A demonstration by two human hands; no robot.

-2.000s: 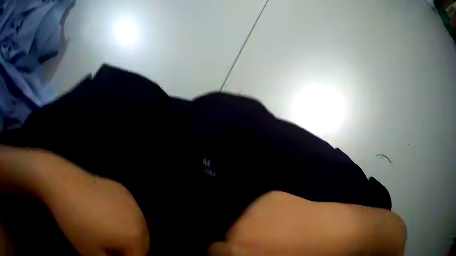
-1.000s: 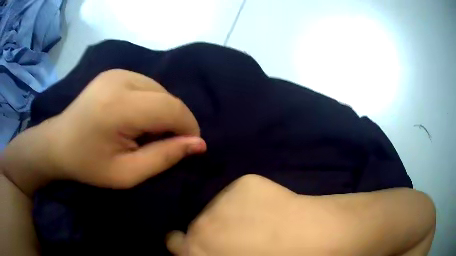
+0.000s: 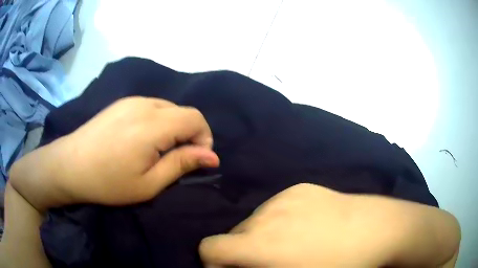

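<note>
A dark navy garment (image 3: 246,125), looking like the jacket, covers the near part of the white table. My left hand (image 3: 141,146) is over its left part, thumb and forefinger pinched together on the dark cloth. A thin greyish streak, perhaps a snips blade or a sheen on the cloth, shows just below the left thumb; I cannot tell which. My right hand (image 3: 293,225) lies low on the garment with curled fingers, cut off by the bottom edge. What its palm holds is hidden.
Light blue cloth (image 3: 31,68) lies in a loose pile at the far left. The white table (image 3: 361,63) has a thin seam line and strong glare. A dark thread end (image 3: 448,156) lies at the right, and a smaller one (image 3: 277,79) beyond the garment.
Since two seconds ago, my left hand has moved up onto the garment and pinched the cloth, and the white label print is no longer visible. The greyish streak has appeared since one second ago.
</note>
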